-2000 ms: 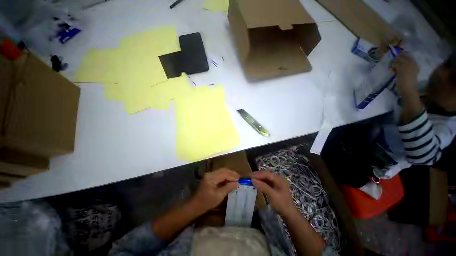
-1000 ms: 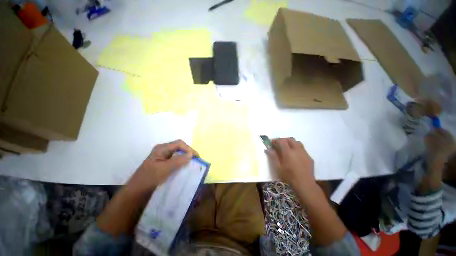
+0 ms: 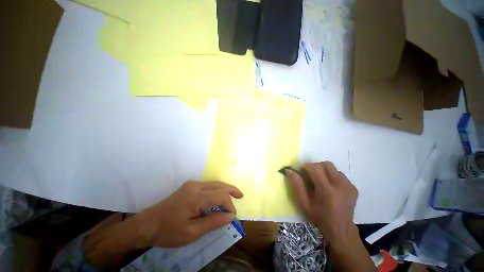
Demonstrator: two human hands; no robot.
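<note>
My left hand (image 3: 178, 215) holds a long white retail box (image 3: 199, 252) with blue end edges, tilted over the table's front edge. The fingers cover part of its upper end, and its lower end runs out of the picture. My right hand (image 3: 326, 194) is closed on a utility knife (image 3: 286, 171). Only the dark tip of the knife shows, pointing left over a yellow paper sheet (image 3: 257, 138). The knife and the box are apart.
A phone in a flip case (image 3: 278, 32) lies on yellow sheets at the back. Blue-white offcuts lie beside it. An open brown carton (image 3: 382, 101) stands right, another carton (image 3: 24, 64) left. A tangle of white-grey cables (image 3: 301, 247) is below the edge. A white strip (image 3: 398, 220) hangs right.
The view has moved closer to the table. The right hand with the knife is nearer the left hand. The left hand now wraps further over the upper end of the box.
</note>
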